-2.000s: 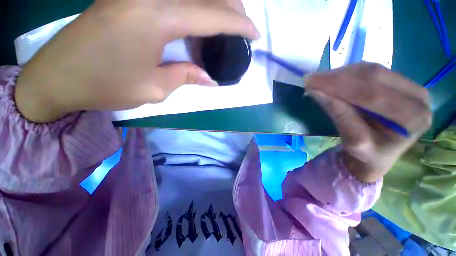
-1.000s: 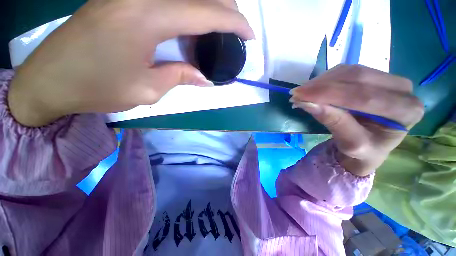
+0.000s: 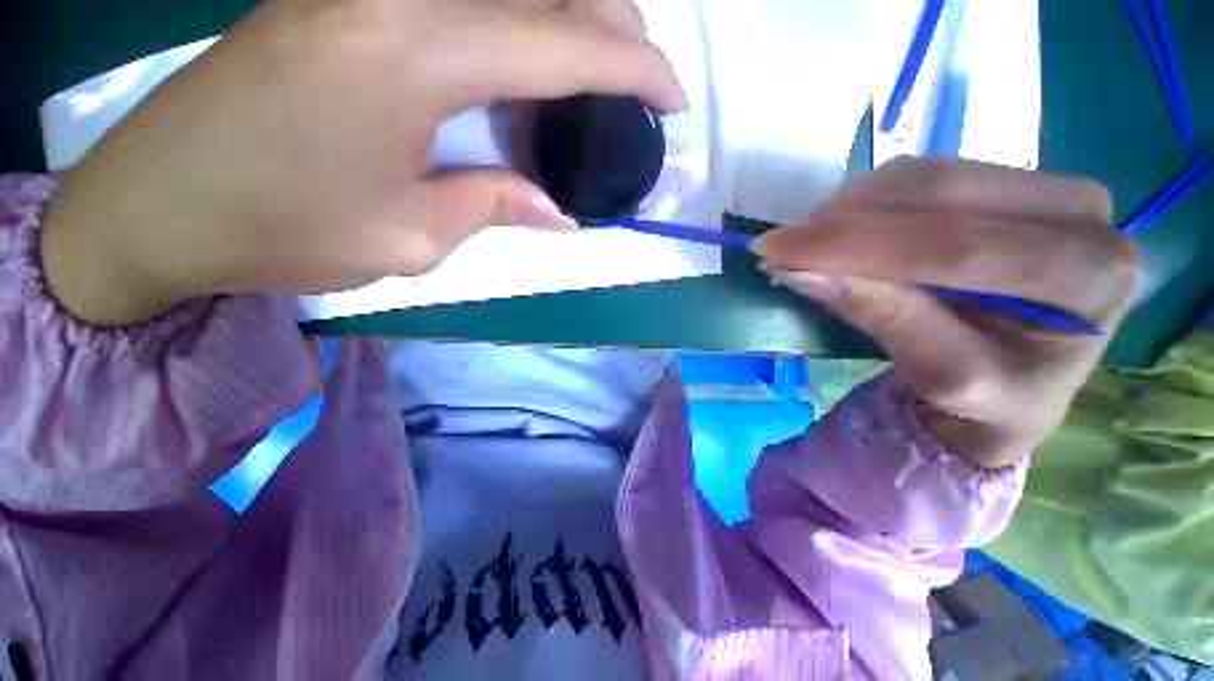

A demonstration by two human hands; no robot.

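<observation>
A round, black, glossy watch head (image 3: 602, 156) is held between the thumb and fingers of my left hand (image 3: 313, 153), above white paper (image 3: 533, 266). My right hand (image 3: 959, 286) holds a thin blue stick (image 3: 679, 232) like a pen. The stick's tip lies at the lower edge of the watch head, close to my left thumb tip. The stick's rear end sticks out past my right palm. My left fingers hide the left side of the watch head.
A loose blue stick (image 3: 913, 67) lies on white paper at the upper right. Several more blue sticks (image 3: 1166, 80) lie on the dark green mat (image 3: 1085, 120) at the right. Green fabric (image 3: 1118, 492) and cardboard boxes (image 3: 992, 632) are at the lower right, below the bench edge.
The stick's tip has moved from the right side of the watch head to its lower edge, then farther left along it. The left hand has shifted only slightly, still holding the watch head.
</observation>
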